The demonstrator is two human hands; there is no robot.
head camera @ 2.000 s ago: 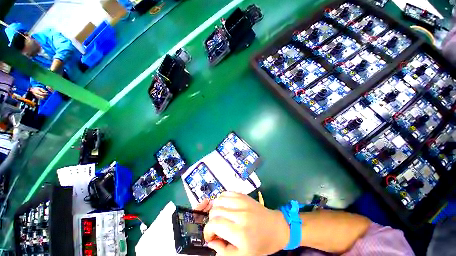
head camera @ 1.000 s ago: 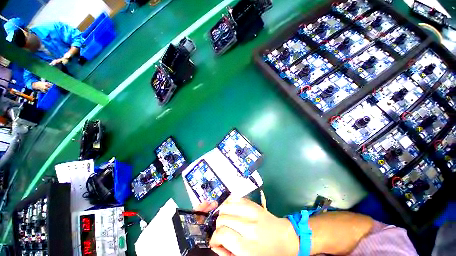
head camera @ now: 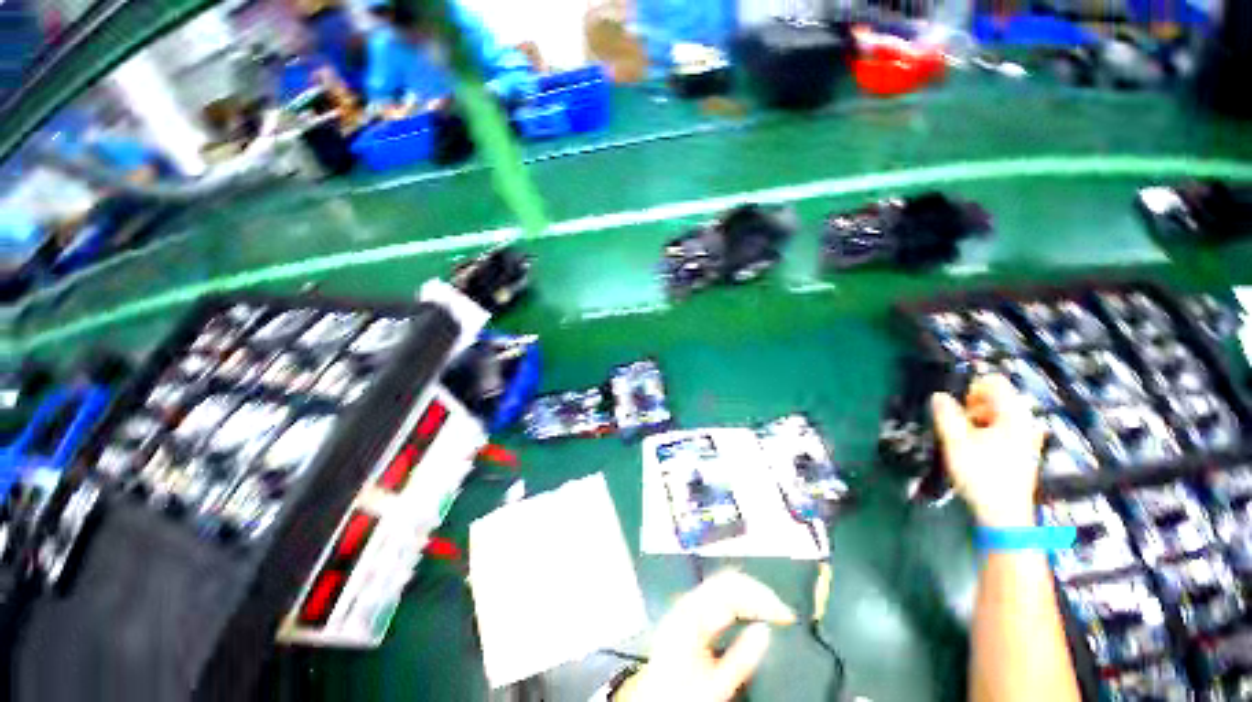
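My right hand [head camera: 991, 446], with a blue wrist band, holds a dark open device [head camera: 920, 418] at the left edge of the right tray; it is blurred and the grip is partly hidden. My left hand [head camera: 721, 634] is low in the middle, empty, with thumb and forefinger apart. One circuit board [head camera: 699, 490] lies on a white sheet [head camera: 742, 528]; another board [head camera: 805, 469] lies at its right side. Thin cables run beside them. Two more boards [head camera: 639, 396] lie behind to the left.
A board-filled tray [head camera: 1098, 483] stands right, another [head camera: 364, 425] left. Power supplies with red digits [head camera: 371, 521] stand beside the left tray. A blank sheet [head camera: 556, 579] lies before them. A blue bin [head camera: 519, 384] and dark open units [head camera: 728, 250] are farther back. People in blue are blurred beyond.
The view has swung, bringing the left tray fully in. My right hand has moved right, from the near middle to the right tray. My left hand, mostly hidden before, shows apart from the device.
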